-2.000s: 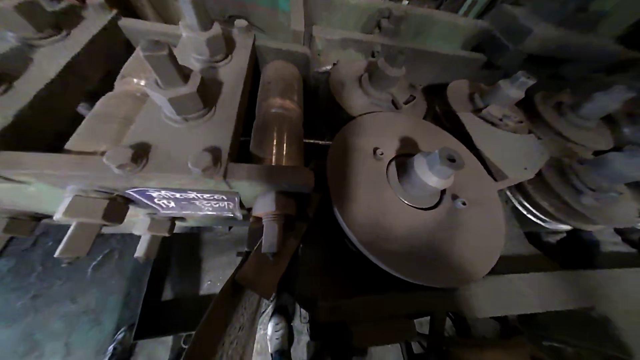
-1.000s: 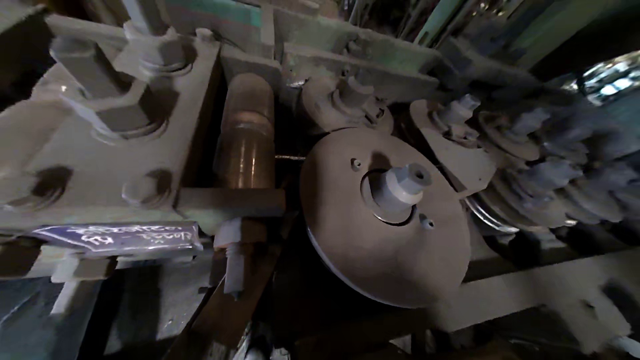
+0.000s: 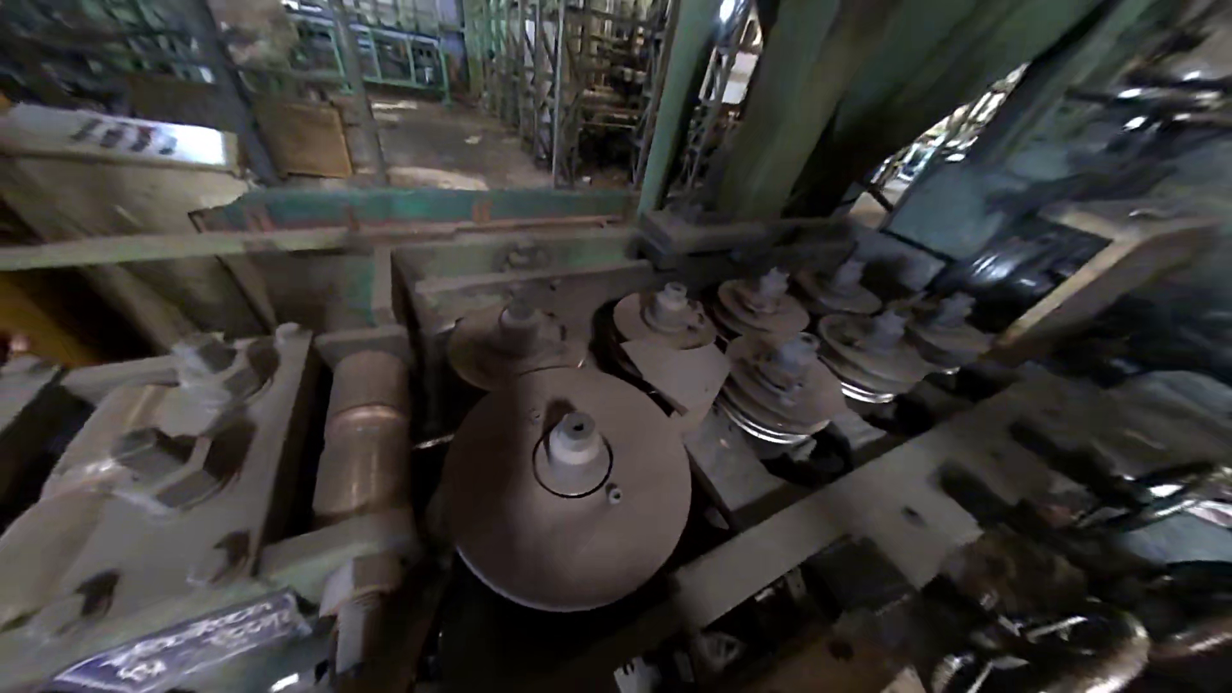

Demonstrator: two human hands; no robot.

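Observation:
Neither of my hands shows in the head view. A large dusty metal disc [image 3: 568, 539] with a central hub [image 3: 577, 445] lies in the middle of a machine frame. Several smaller grooved metal rollers [image 3: 782, 390] on threaded shafts stand in rows behind it and to its right. Left of the disc is an upright cylindrical roller [image 3: 364, 452], worn shiny in places. Farther left, a heavy steel block carries a large hex nut [image 3: 173, 464]. A dark plate with handwriting [image 3: 192, 645] is fixed along the block's near side.
A flat steel rail [image 3: 828, 500] runs diagonally along the rollers' near side. Green beams [image 3: 423, 204] and a thick green column [image 3: 780, 106] stand behind the machine. Metal racks [image 3: 597, 87] line a walkway in the background. At the far left is a light-coloured box [image 3: 115, 140].
The view has tilted up and swung right, bringing the walkway, racks and more rollers into sight. No part of the machine has plainly moved.

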